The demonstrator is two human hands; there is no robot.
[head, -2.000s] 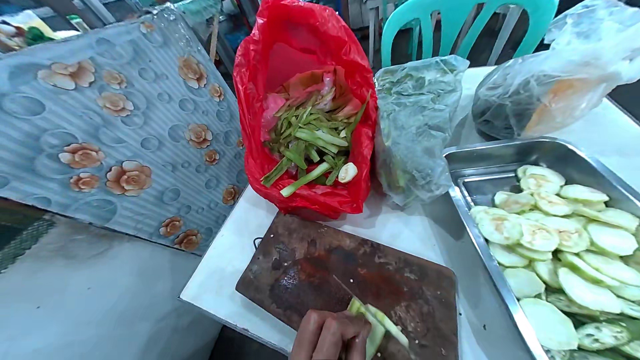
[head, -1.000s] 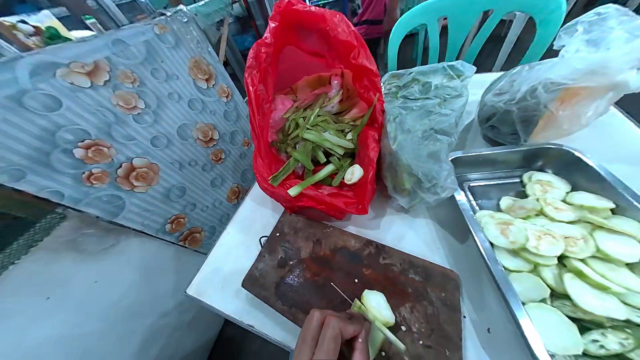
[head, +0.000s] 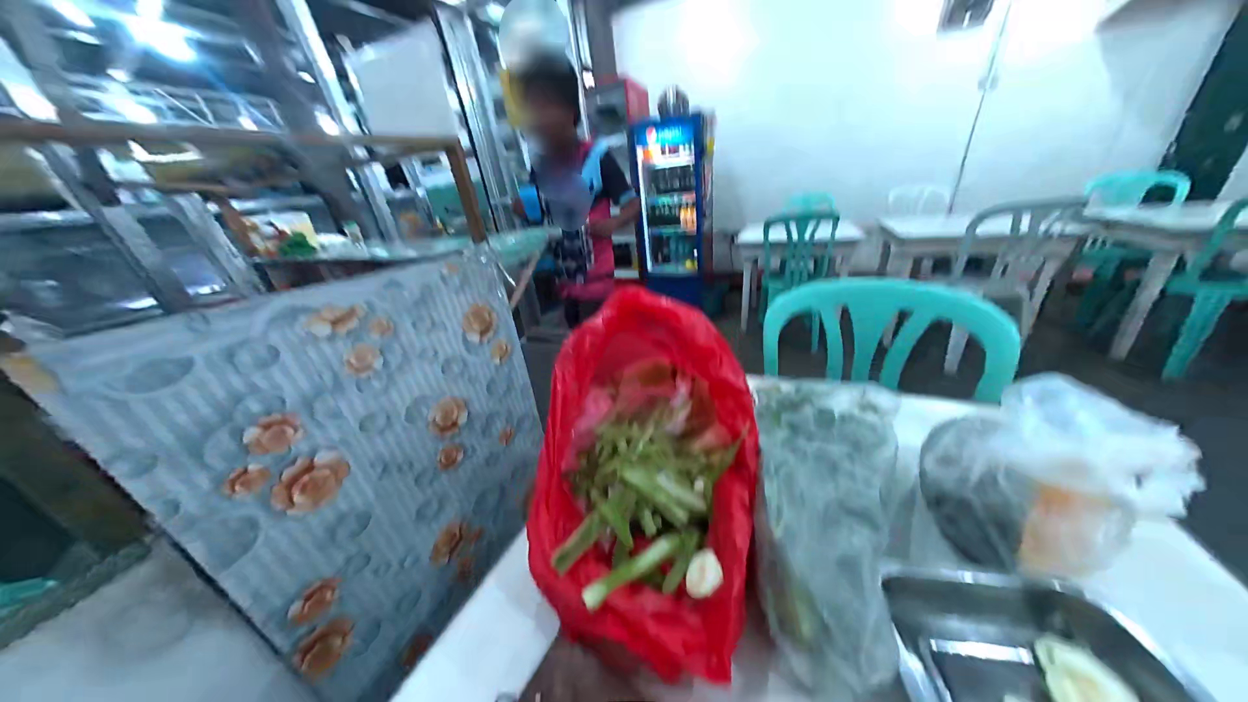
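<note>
Neither of my hands shows in the view now. A red plastic bag (head: pixel 643 624) stands open on the white table, holding green vegetable trimmings (head: pixel 653 487) and a pale round cut end (head: pixel 704 573). Against its right side leans a clear plastic bag (head: pixel 829 526) with greens inside. At the lower right lies a metal tray (head: pixel 965 585), mostly cut off by the frame, with a pale green vegetable slice (head: pixel 1077 673) in it. Only the far edge of a dark cutting board (head: pixel 585 678) appears at the bottom; the knife is out of view.
A knotted clear bag (head: pixel 1102 448) with a dark round thing and something orange sits at the table's right. Behind is a teal plastic chair (head: pixel 892 297). A flower-patterned panel (head: pixel 390 409) stands left. A person (head: pixel 585 195) stands beyond it, near a drinks fridge (head: pixel 673 205).
The view has tilted up sharply. A hand with the knife and pale vegetable pieces on the board, seen in both earlier frames, has left the view. The person in the background now shows.
</note>
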